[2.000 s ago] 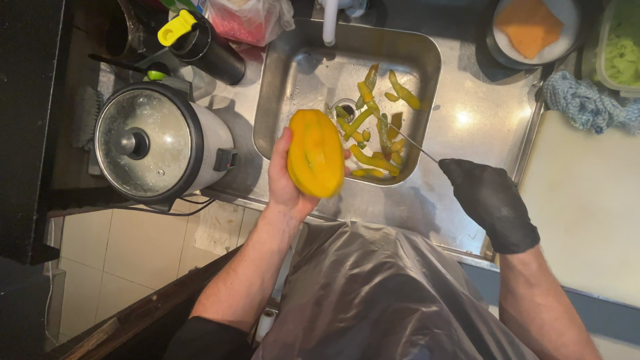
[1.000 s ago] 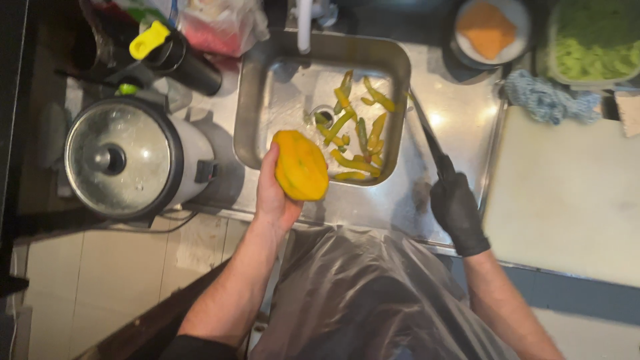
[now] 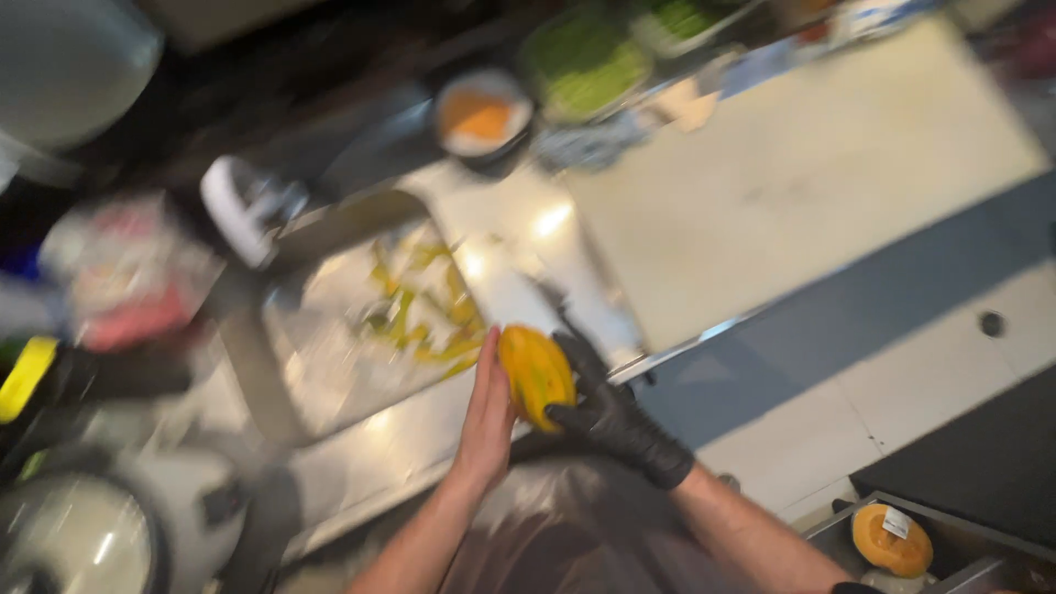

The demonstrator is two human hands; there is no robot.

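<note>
A peeled yellow-orange fruit [image 3: 536, 377], possibly a mango or papaya, is held between both hands near the sink's front right corner. My bare left hand [image 3: 487, 421] lies flat along its left side. My right hand [image 3: 606, 408], in a black glove, grips its right side with the thumb at the lower end. Green and yellow peel strips [image 3: 412, 318] lie in the steel sink [image 3: 256, 363] to the left. A dark blurred shape on the steel counter just beyond the gloved fingers may be the knife; I cannot tell.
A large pale cutting board [image 3: 792, 181] lies at the right. Behind are a bowl with something orange [image 3: 483, 115], a blue-white cloth [image 3: 590, 140] and a container of green food [image 3: 586, 66]. A rice cooker [image 3: 82, 528] stands lower left. A cut orange melon [image 3: 891, 540] sits in a bin lower right.
The view has swung to the right and tilted. My gloved right hand, which held a knife apart from the fruit, has come to the fruit and taken hold of it.
</note>
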